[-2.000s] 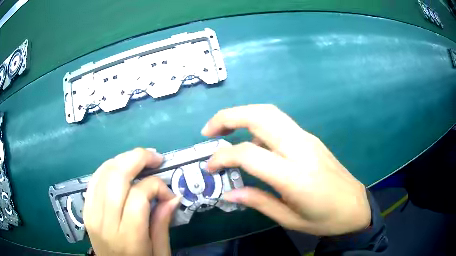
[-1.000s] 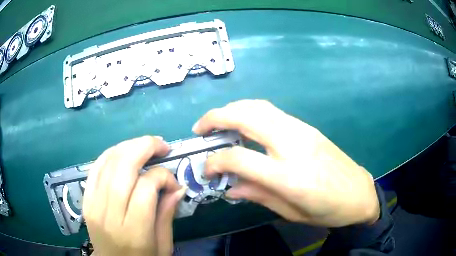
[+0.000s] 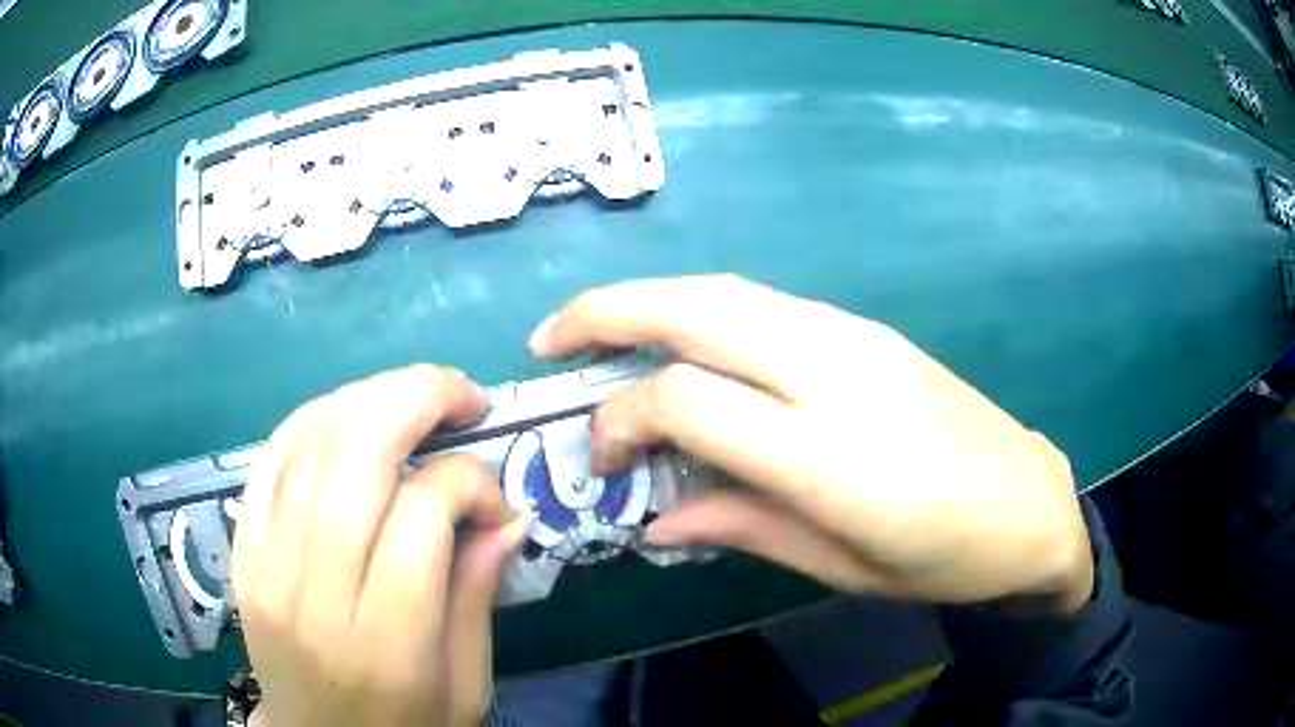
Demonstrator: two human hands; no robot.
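Observation:
A grey three-unit frame plate (image 3: 156, 561) lies on the green bench near the front edge, under both hands. Its right round unit (image 3: 580, 490) shows a pale ring, a blue-violet disc and a grey centre tongue. My left hand (image 3: 362, 547) covers the plate's middle, with a fingertip on the rail and thumb and finger pinched at the ring's lower left; what they pinch is hidden. My right hand (image 3: 838, 455) lies over the plate's right end, one fingertip on the tongue, the thumb at the ring's lower right, another finger above the rail.
A second frame plate (image 3: 412, 171) lies flat behind my hands, scalloped edge towards me. A ring-side-up module (image 3: 102, 71) is on the far belt at the upper left. Small dark-and-silver parts (image 3: 1240, 88) show at the upper right, and others (image 3: 1280, 202) at the right edge.
The ring-side-up module on the far belt has moved right and further into view. Both hands stay on the near plate, with small finger shifts around the right round unit.

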